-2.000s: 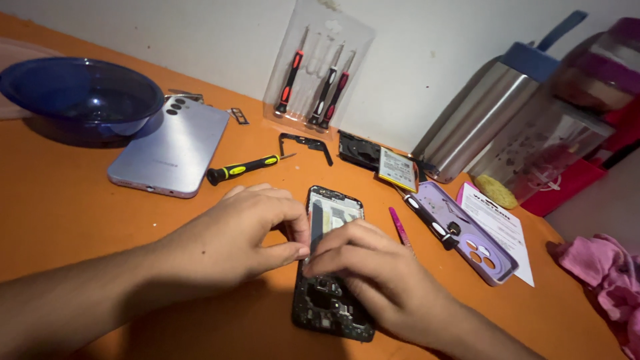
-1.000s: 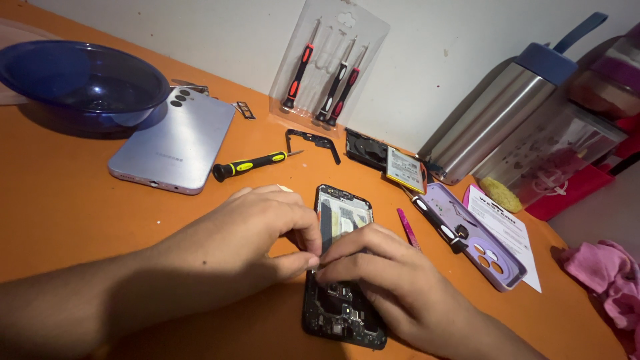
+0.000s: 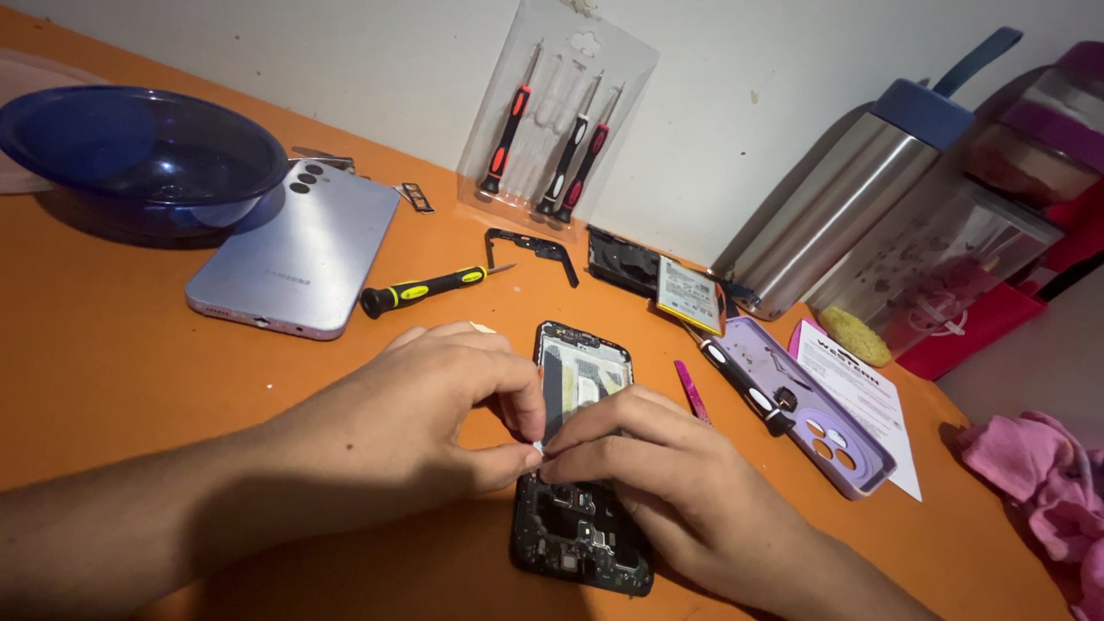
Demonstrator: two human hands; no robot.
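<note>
An opened smartphone (image 3: pixel 582 526) lies on the orange table, its circuit board toward me and its bare battery bay at the far end. My left hand (image 3: pixel 440 414) is at its left edge, thumb and forefinger pinching a small whitish piece, perhaps an adhesive strip. My right hand (image 3: pixel 664 466) reaches over the middle from the right, its fingertips meeting the left ones; whether they grip the piece too is hidden. Beyond my left hand lies a yellow-black screwdriver (image 3: pixel 427 289). Pink tweezers (image 3: pixel 693 392) lie right of the phone. A removed battery (image 3: pixel 690 295) rests farther back.
At left, a blue bowl (image 3: pixel 147 164) overlaps a silver Samsung phone (image 3: pixel 289 259). A black frame part (image 3: pixel 535 246) and screwdriver pack (image 3: pixel 552 121) are at the back. At right are a purple phone case (image 3: pixel 811 405), another screwdriver (image 3: pixel 746 388), a steel bottle (image 3: pixel 845 198) and pink cloth (image 3: pixel 1035 483).
</note>
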